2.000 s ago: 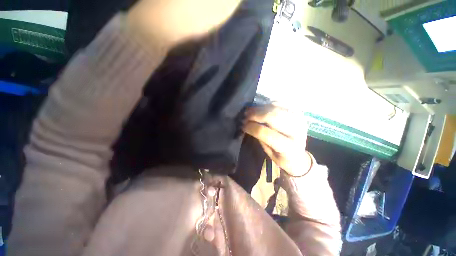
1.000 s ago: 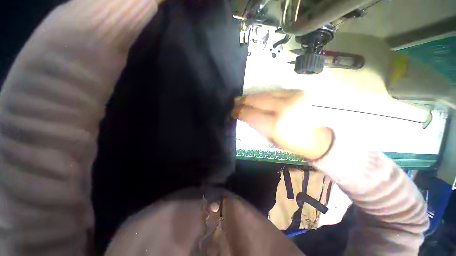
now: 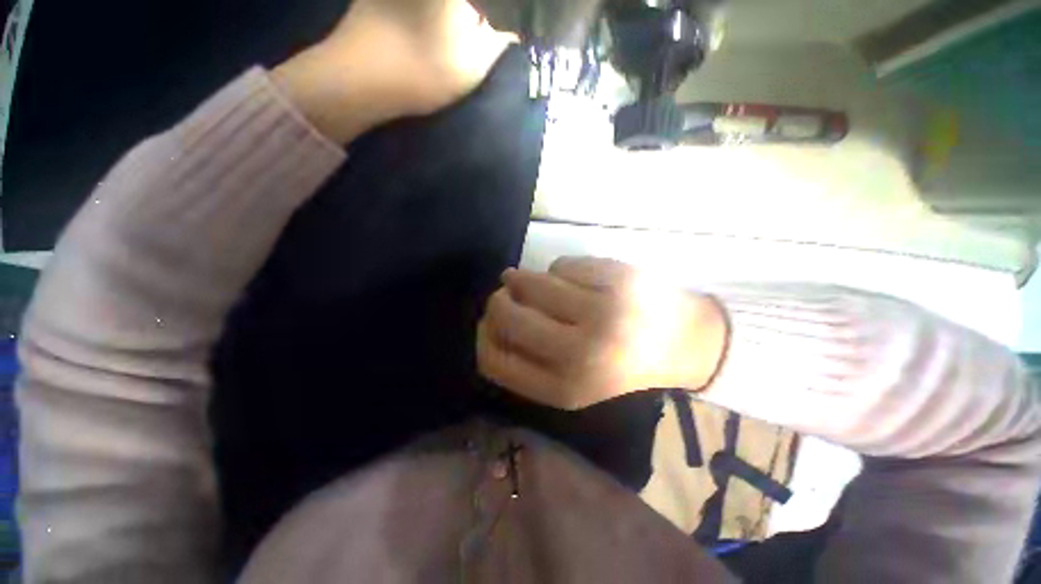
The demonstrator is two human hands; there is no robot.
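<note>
A large black garment panel hangs from the sewing machine bed over the lap. Its right edge runs up to the presser foot and needle area. My left hand lies on the cloth at the top, just left of the needle area; its fingers are washed out by glare. My right hand is curled on the cloth's right edge near the table front, with fingers folded over the fabric. A dark ridged knob sits right of the needle.
A slim red and dark tool lies on the machine bed. The cream machine body arches across the top right. A tan piece with black strips is below the table edge. More black cloth lies at the far left.
My right hand has moved down and left along the cloth edge, and its fingers have curled from flat. My left hand has come into view at the top. The view has shifted slightly.
</note>
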